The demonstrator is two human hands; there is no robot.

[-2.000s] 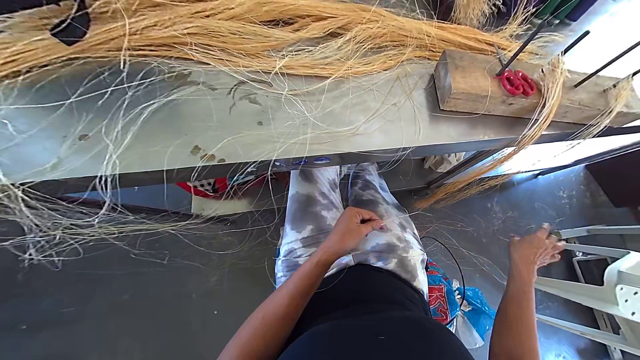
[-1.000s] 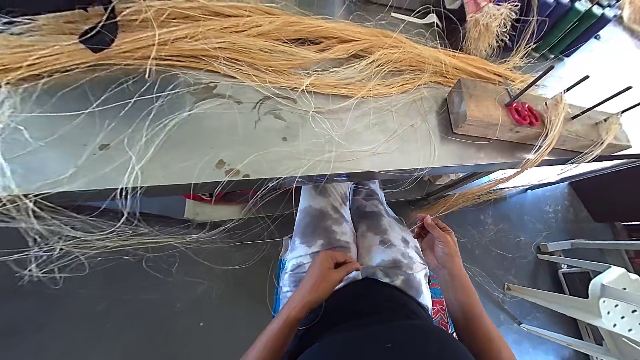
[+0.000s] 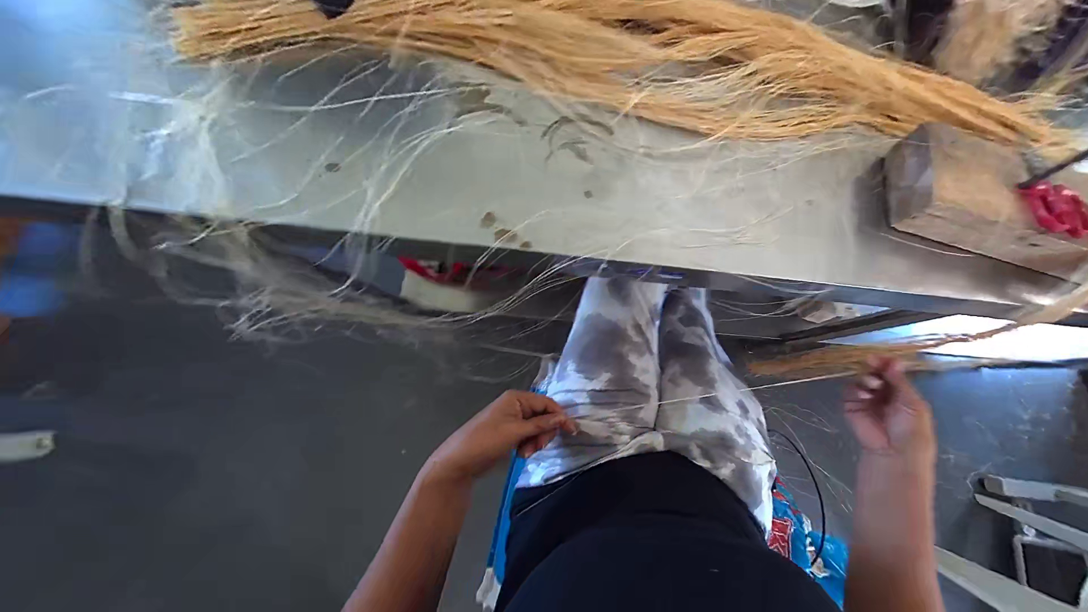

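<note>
A thin strand of pale fibre (image 3: 722, 393) stretches across my lap between both hands. My left hand (image 3: 523, 422) pinches its one end above my thigh, fingers closed. My right hand (image 3: 888, 408), a little blurred, is at the strand's other end, beside a hanging tail of tan fibre (image 3: 816, 361). On the metal table lies a long bundle of tan fibre (image 3: 595, 51). Loose pale fibres (image 3: 374, 170) trail over the table's front edge at the left. The wooden block (image 3: 969, 200) stands at the table's right, with a red-handled tool (image 3: 1056, 208) on it.
The metal table (image 3: 620, 212) runs across in front of my knees. White chair legs (image 3: 1033, 510) stand at the lower right. A blue and red bag (image 3: 807, 535) is beside my right hip. Under the table is a pale container with red cloth (image 3: 442, 289).
My right hand has moved away from my lap to the right, and a strand now shows stretched between my hands. The view has turned to the left.
</note>
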